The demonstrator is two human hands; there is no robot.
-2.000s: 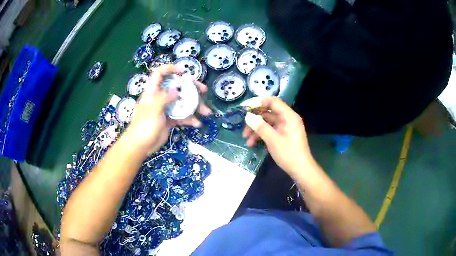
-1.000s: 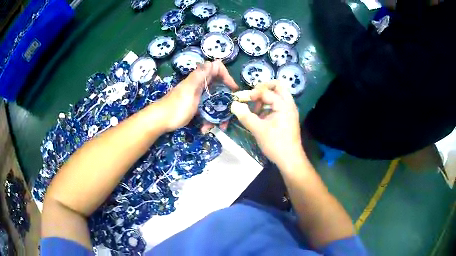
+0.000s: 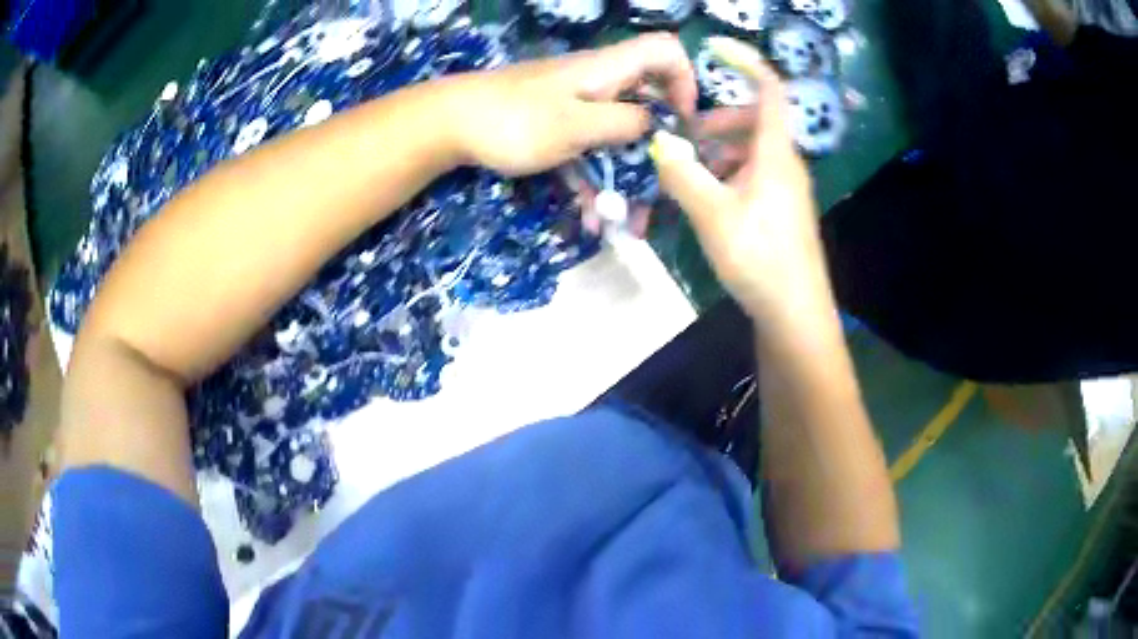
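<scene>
My left hand [image 3: 562, 112] and my right hand [image 3: 736, 187] meet at the upper middle, around a small round unit [image 3: 634, 152] that is mostly hidden by my fingers and blurred. The left fingers hold the unit. The right thumb and fingertips touch its right side, with a small yellow spot at the thumb tip. A white lead wire with a small white disc [image 3: 610, 206] hangs below the unit. The heap of blue circuit boards [image 3: 374, 312] lies under and beside my left forearm, on a white sheet [image 3: 537, 375].
Pale round housings [image 3: 814, 115] stand on the green worktop at the top, some cut off by the edge. A person in black [image 3: 998, 250] is close on the right. Part of a blue bin [image 3: 48, 28] shows at the upper left. A yellow floor line [image 3: 936, 431] shows at lower right.
The view has shifted, so the hands and housings sit higher in the picture. The unit's open, board-filled face is now hidden by my fingers, and the white disc hangs below it.
</scene>
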